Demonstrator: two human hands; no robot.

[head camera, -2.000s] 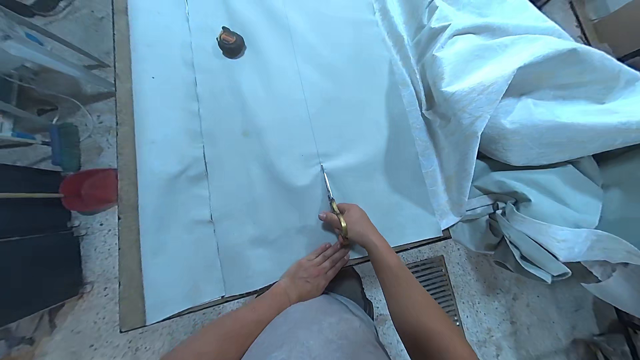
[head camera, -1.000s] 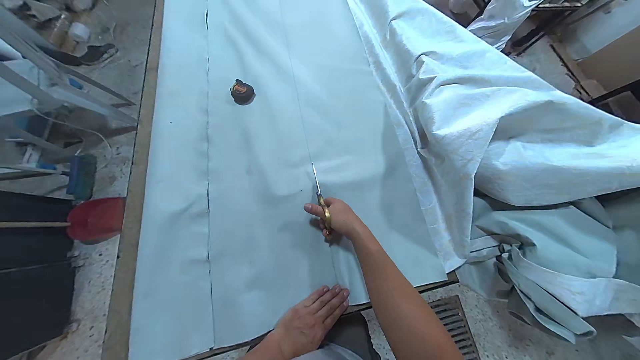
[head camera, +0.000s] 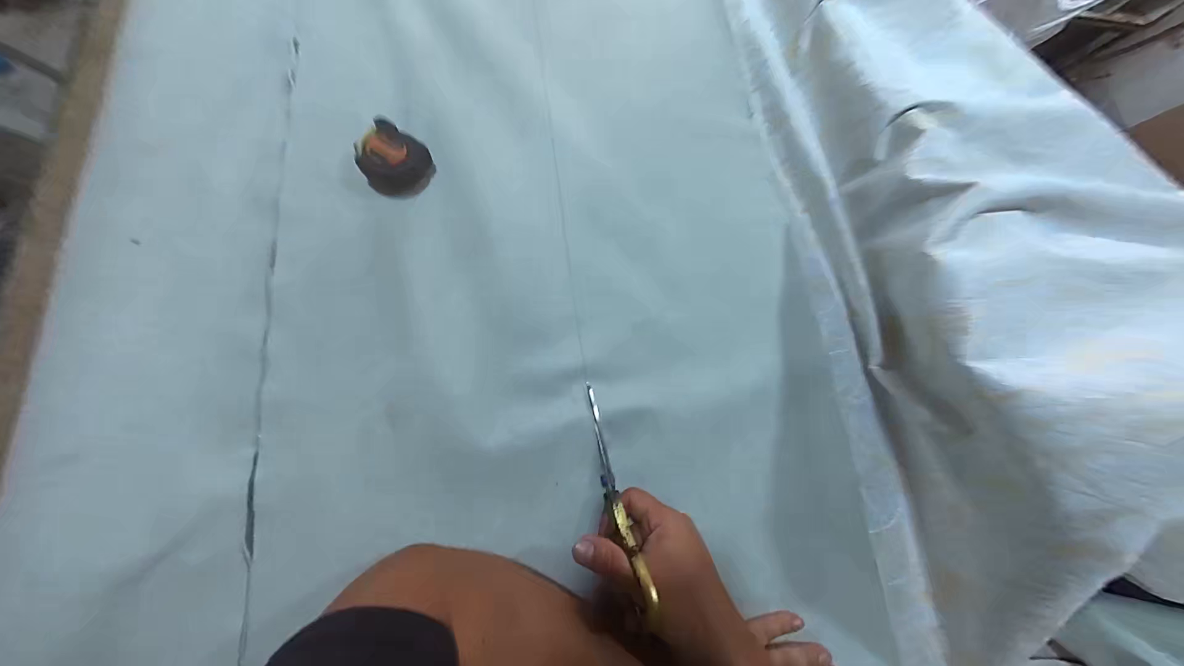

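My right hand (head camera: 675,564) grips brass-handled scissors (head camera: 622,518), whose blades point away from me on the pale blue-grey sheet (head camera: 481,314). The blade tips meet a thin dark line running up the sheet. Only some fingers of my left hand (head camera: 791,640) show, spread on the sheet just right of my right wrist; the rest is hidden. A small black and orange object (head camera: 396,159), apparently a tape measure, lies farther up, left of the line. Down the left side of the sheet runs a long, narrow, uneven slit (head camera: 264,351).
Shiny, rumpled whitish fabric (head camera: 1045,305) is heaped along the right side. A brown board edge (head camera: 60,203) borders the sheet at left. A bare knee (head camera: 453,578) with dark cloth (head camera: 365,638) rests at the bottom, beside my right hand.
The scissors and my right hand have moved farther up along the line. A bare knee has come onto the sheet. The view has moved closer.
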